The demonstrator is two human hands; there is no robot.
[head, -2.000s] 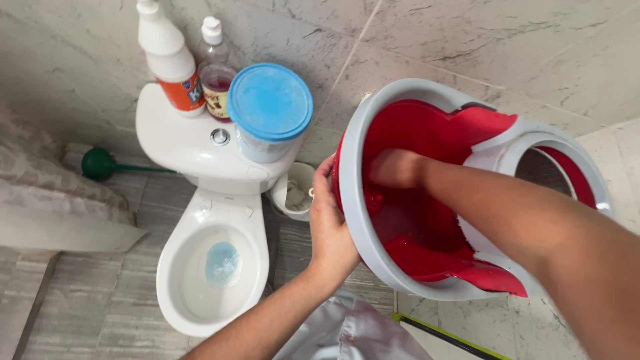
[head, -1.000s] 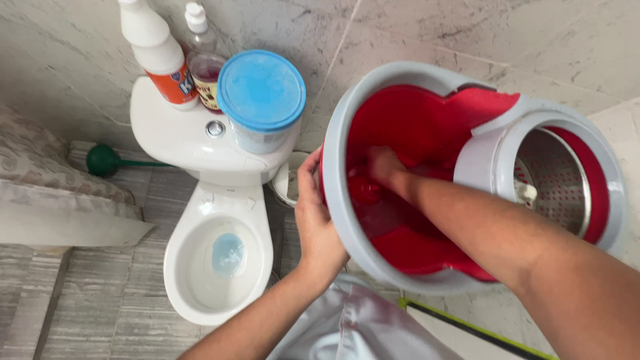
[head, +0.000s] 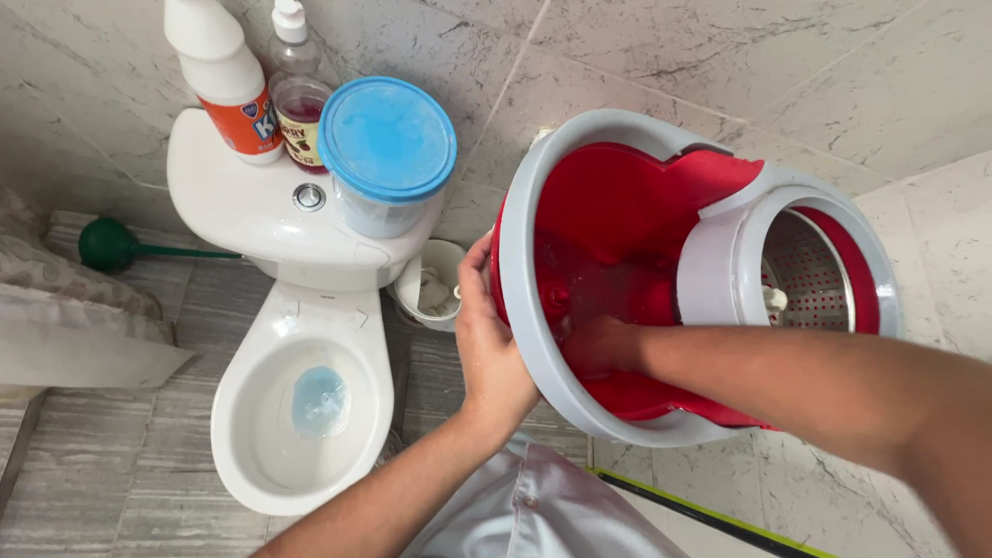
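A red mop bucket (head: 620, 209) with a grey rim is tilted to the right of the toilet bowl (head: 302, 426). My left hand (head: 492, 341) holds the bucket's outside wall on its left side. Inside it, low down by the wall and in shallow water, is my right hand (head: 601, 345); its fingers are hidden, so whether it grips anything does not show. A perforated metal wringer basket (head: 810, 271) sits in the bucket's right part. Bluish water (head: 318, 401) lies in the toilet bowl.
On the toilet tank (head: 232, 205) stand a white bleach bottle (head: 225, 70), a pump bottle (head: 298, 116) and a blue-lidded tub (head: 387, 139). A small waste bin (head: 434, 287) is behind the bowl. A green plunger (head: 108, 244) lies left, near a curtain (head: 77, 333). A green-edged black strip (head: 705, 515) runs below the bucket.
Inside the bucket my right hand has moved down the picture along the wall. My left hand keeps its place on the outside of the bucket.
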